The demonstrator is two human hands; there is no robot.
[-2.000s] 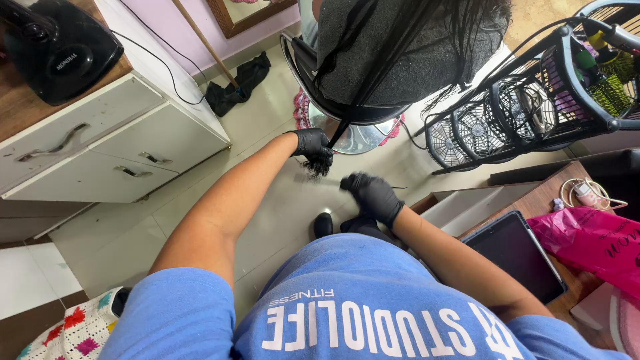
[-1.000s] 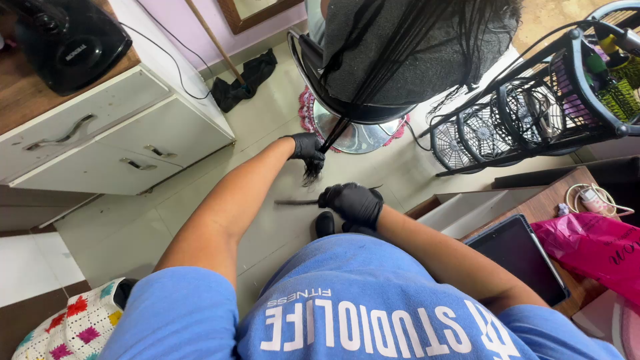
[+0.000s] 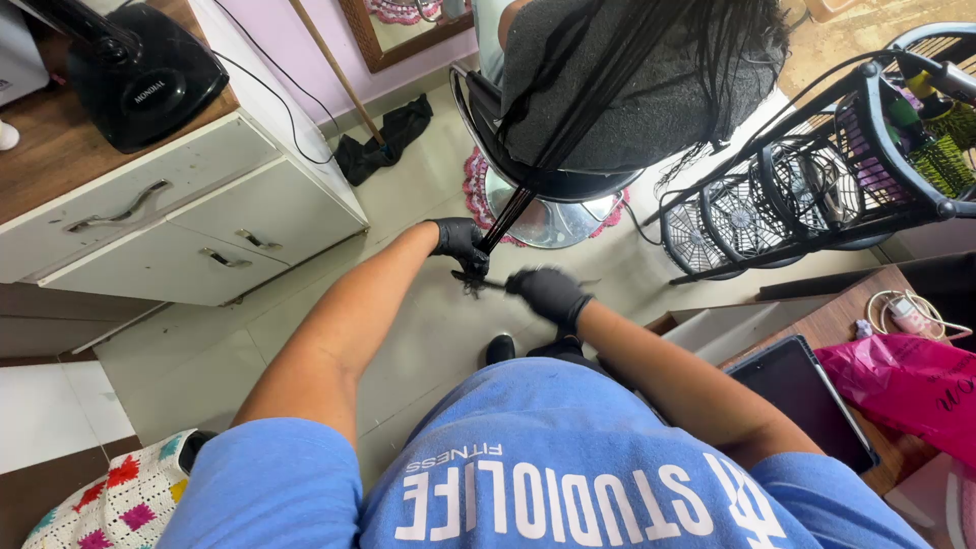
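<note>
My left hand, in a black glove, grips a lock of long dark wet hair near its lower end, pulled taut from a seated person's head. In my gloved right hand is a thin dark comb, blurred, its working end at the hair tips just below my left hand. A dark grey towel covers the person's back, with more wet strands hanging over it. The person sits in a black chair with a round metal base.
Left, a white drawer cabinet carries a black Mondial appliance base. A black trolley rack with hairbrushes stands right. Nearer are a tablet and a pink bag. A broom handle and black cloth lie beyond.
The comb, apart from the hair one second ago, is now at the hair ends. My left hand still holds the lock.
</note>
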